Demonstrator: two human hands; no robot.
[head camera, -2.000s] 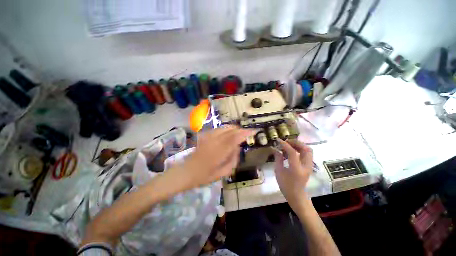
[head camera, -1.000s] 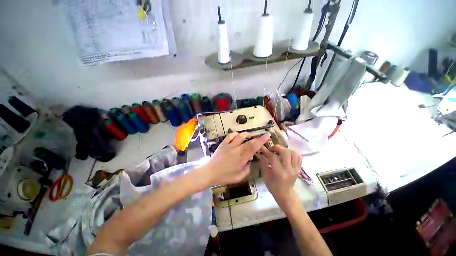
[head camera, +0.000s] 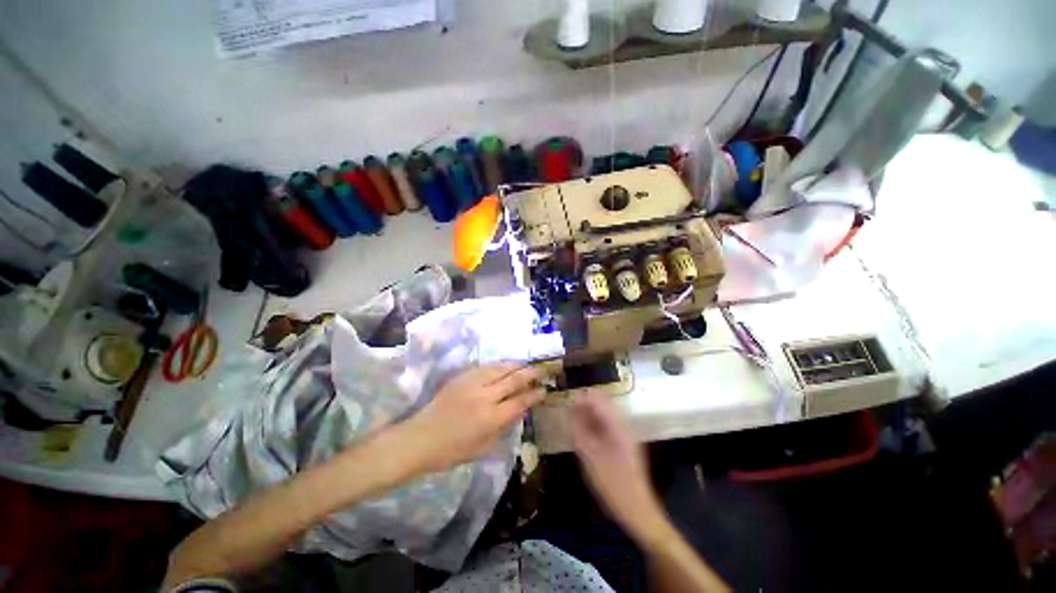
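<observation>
The cream overlock machine (head camera: 614, 255) stands in front of me, its row of tension dials (head camera: 640, 275) uncovered, with a loose white thread below them. The pale blotched garment piece (head camera: 394, 382) lies crumpled left of it, its edge at the brightly lit presser foot area (head camera: 547, 328). My left hand (head camera: 481, 408) lies on the cloth just below the presser foot, fingers towards the machine; whether it pinches the cloth is not clear. My right hand (head camera: 608, 434) is blurred, low in front of the machine's front plate; its fingers cannot be made out.
An orange guard (head camera: 476, 233) is left of the needle area. Colored thread spools (head camera: 371, 191) line the wall. Orange-handled scissors (head camera: 190, 352) lie on the left table near a second sewing machine (head camera: 81, 348). A slim tool (head camera: 748, 339) and a recessed tray (head camera: 838, 361) are at right.
Both hands have left the tension dials. My left hand has moved down onto the cloth by the presser foot, my right hand down to the machine's front. The camera view has also shifted.
</observation>
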